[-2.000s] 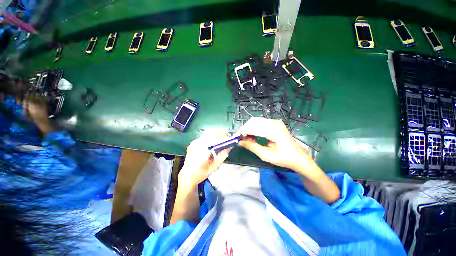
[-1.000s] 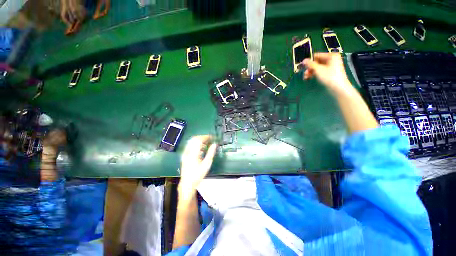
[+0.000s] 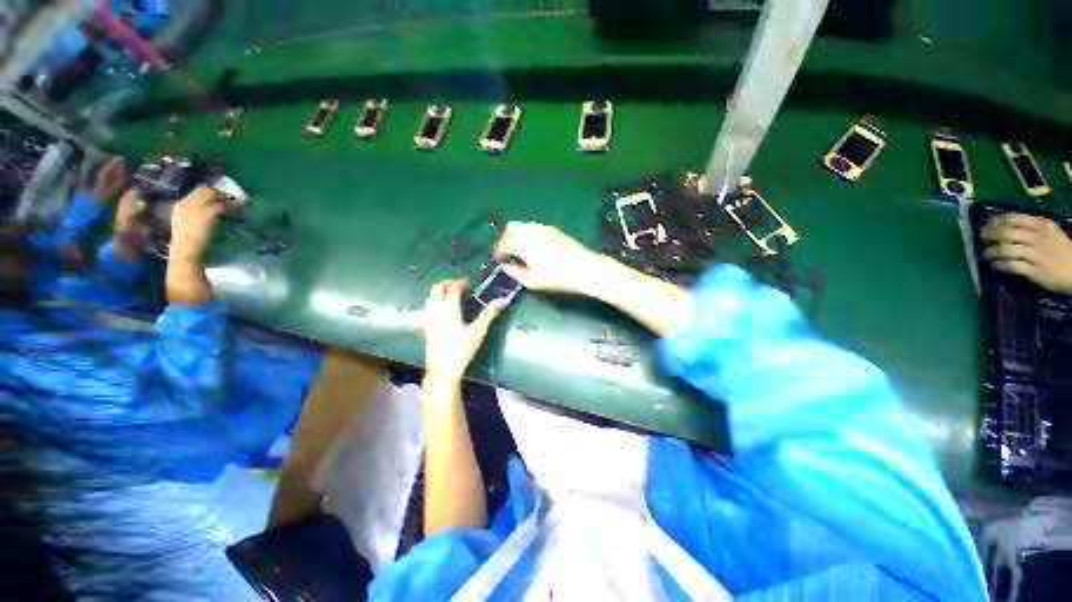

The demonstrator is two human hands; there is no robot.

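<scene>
A palm-sized phone unit with a dark screen and pale border is between my hands, low over the green bench. My right hand has its fingers on the unit's upper right end and hides part of it. My left hand is at its lower left side, thumb along the lower edge. Thin black frames lie in a flat pile right of my hands, partly behind my right sleeve. Two cream-yellow bezels, one on the pile and one beside the post, lie there.
Spaced phone units lie on the darker strip at the back. A metal post stands behind the pile. Another person's hand rests on the black tray at right. Another person's hands work at left. A carton is below the bench.
My right hand has come back from the belt side, where it held a unit, to the unit lying near my left hand. Another person's hand has appeared on the right tray. The view has turned.
</scene>
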